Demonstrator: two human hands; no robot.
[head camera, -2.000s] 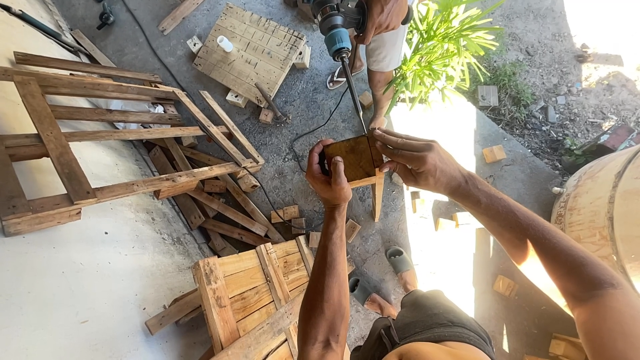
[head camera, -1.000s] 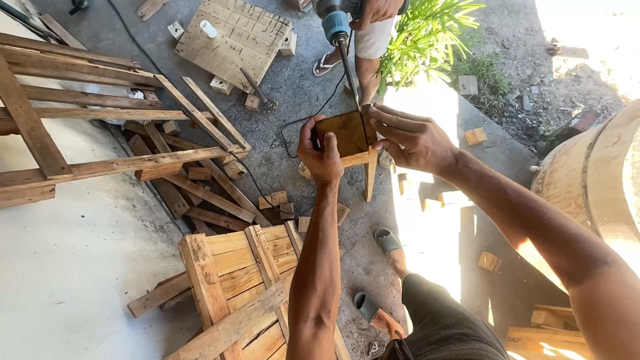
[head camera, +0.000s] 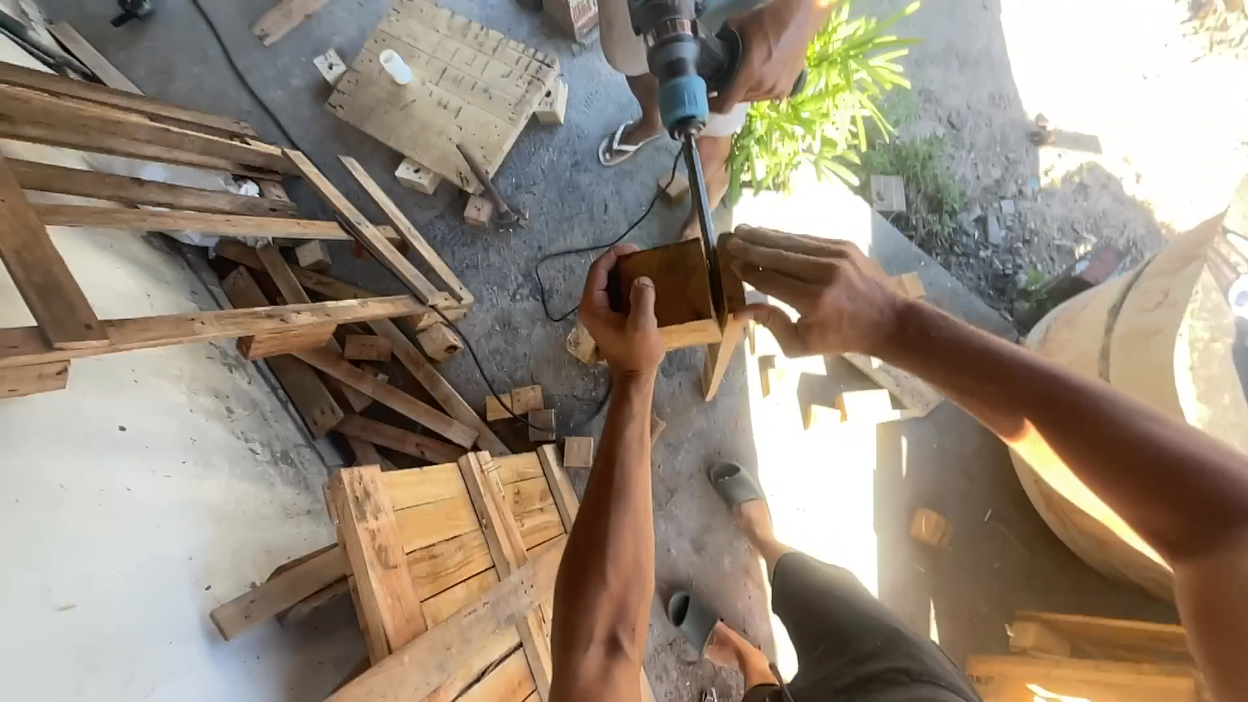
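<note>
My left hand (head camera: 629, 317) grips the left side of a dark brown wooden block (head camera: 668, 283), its thumb on the near face. My right hand (head camera: 814, 283) holds the right edge of the wood, fingers extended along it. A long steel bit (head camera: 700, 185) comes down between my hands and meets the wood near its right end. It is fixed in a blue and black power drill (head camera: 681, 83), which a co-worker's hand (head camera: 775, 49) holds. Below the block stands a small light wooden support (head camera: 721, 361), partly hidden.
A slatted wooden frame (head camera: 214, 322) leans at left above scrap wood (head camera: 390, 390). A wooden pallet (head camera: 439, 546) is at lower left, a low plank platform (head camera: 448, 78) at upper left. A black cable (head camera: 561, 255) crosses the floor. A large rounded container (head camera: 1102, 390) stands at right.
Both hands stay on the block. Beside the right hand, the bit now reaches lower across the block's face than it did two seconds ago.
</note>
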